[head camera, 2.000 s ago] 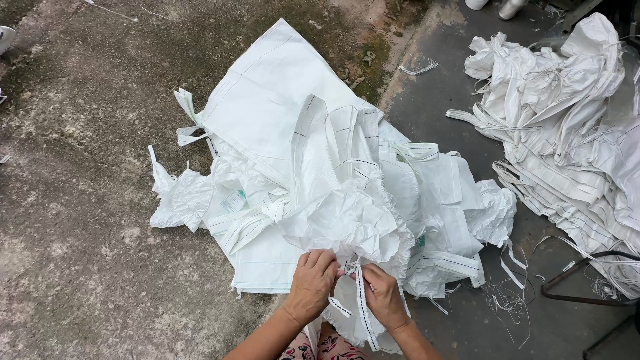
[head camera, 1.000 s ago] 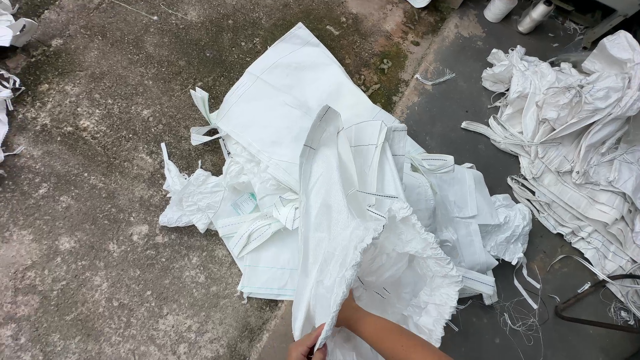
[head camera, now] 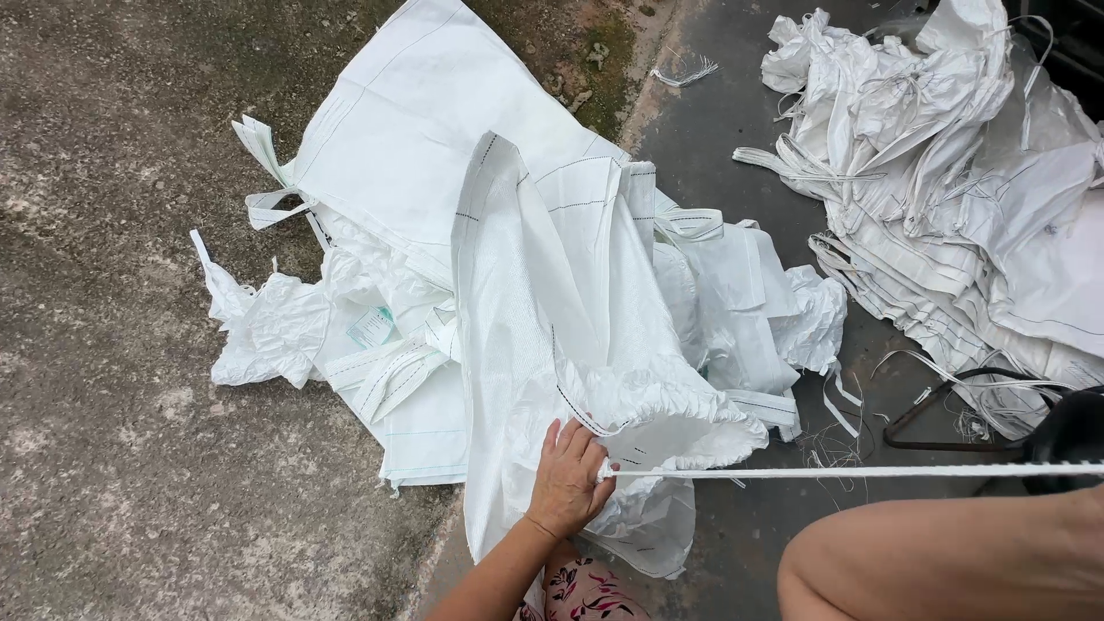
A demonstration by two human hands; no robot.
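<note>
My left hand [head camera: 569, 479] is closed on the gathered edge of a white woven plastic bag [head camera: 526, 285]. From its fingers a white drawstring [head camera: 819, 472] runs taut and level to the right edge of the view. My right forearm shows at the lower right; the right hand itself is outside the frame. Beneath the held bag lies a heap of other white woven bags [head camera: 448, 95] with strap loops [head camera: 272, 159], crumpled spouts [head camera: 267, 328] and a green-and-white label [head camera: 371, 328]. Dark stitching lines the held bag's seams.
A large pile of crumpled white bags [head camera: 931, 207] lies on the dark floor at right. A dark metal bar frame [head camera: 940, 444] and a black object [head camera: 1069, 431] stand near my right arm. Loose threads [head camera: 686, 73] lie beyond the heap, and rough concrete [head camera: 172, 483] spreads at left.
Both hands were together at the bag two seconds ago. The right has since moved right, out of view, and the drawstring is now stretched out. The bag's panels have been spread higher over the heap.
</note>
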